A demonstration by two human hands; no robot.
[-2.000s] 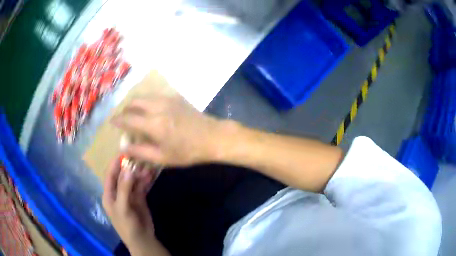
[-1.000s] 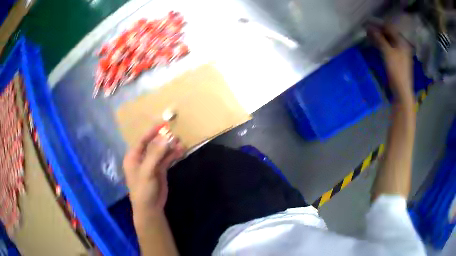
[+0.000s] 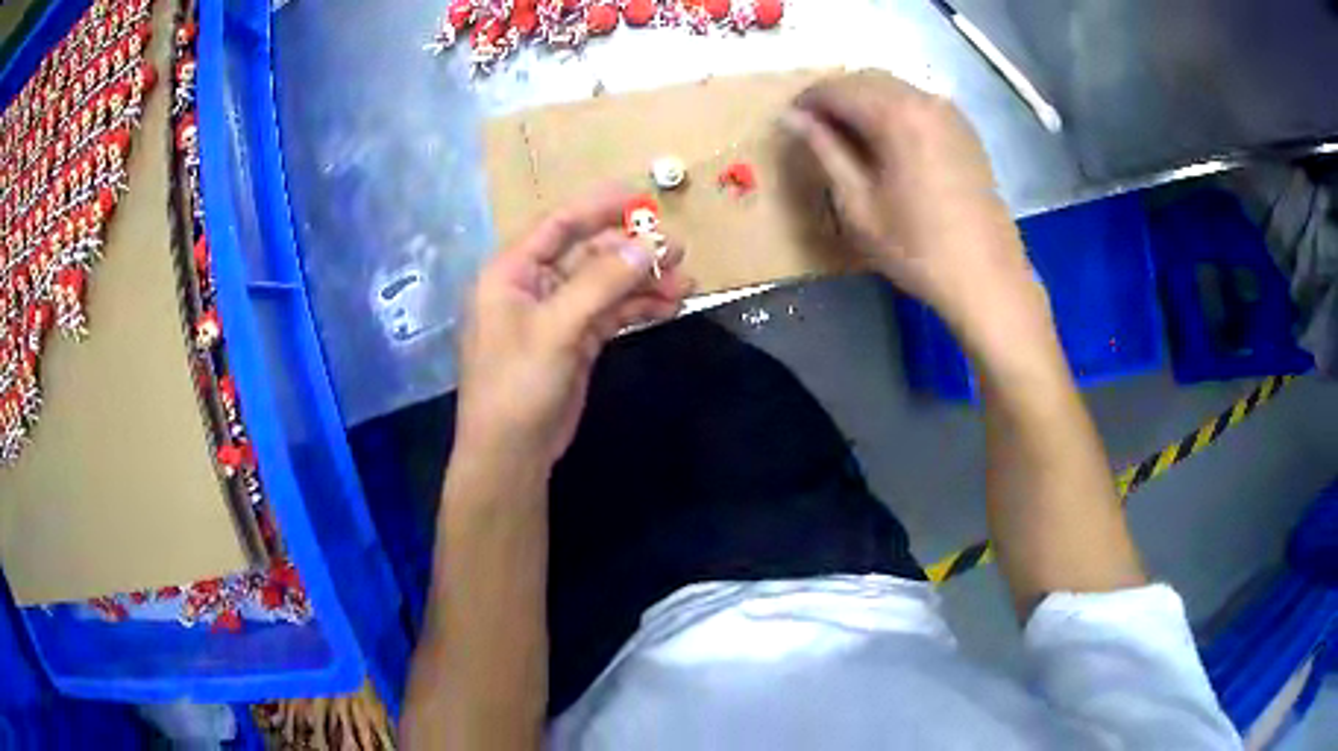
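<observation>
My left hand (image 3: 550,301) holds a figurine (image 3: 646,228) with red hair and a pale face upright between thumb and fingers, over the near edge of the cardboard pad (image 3: 572,140). A small white round pot (image 3: 668,172) stands on the pad just beyond the figurine. A small red piece (image 3: 737,179) lies on the pad to the right of the pot. My right hand (image 3: 880,169) is over the right part of the pad, palm down with fingers bent. Its fingertips are partly hidden, and I cannot tell if they hold anything.
A pile of red-and-white figurines (image 3: 602,18) lies beyond the pad. A slim white tool (image 3: 1013,74) lies at the right. A blue crate (image 3: 279,352) at the left holds cardboard (image 3: 118,470) with rows of figurines. Blue bins (image 3: 1093,301) sit below the bench at right.
My right hand has come back from the far right, beyond the bench, to over the pad. My left hand still holds the figurine. The view has turned towards the left crate. The red piece now shows.
</observation>
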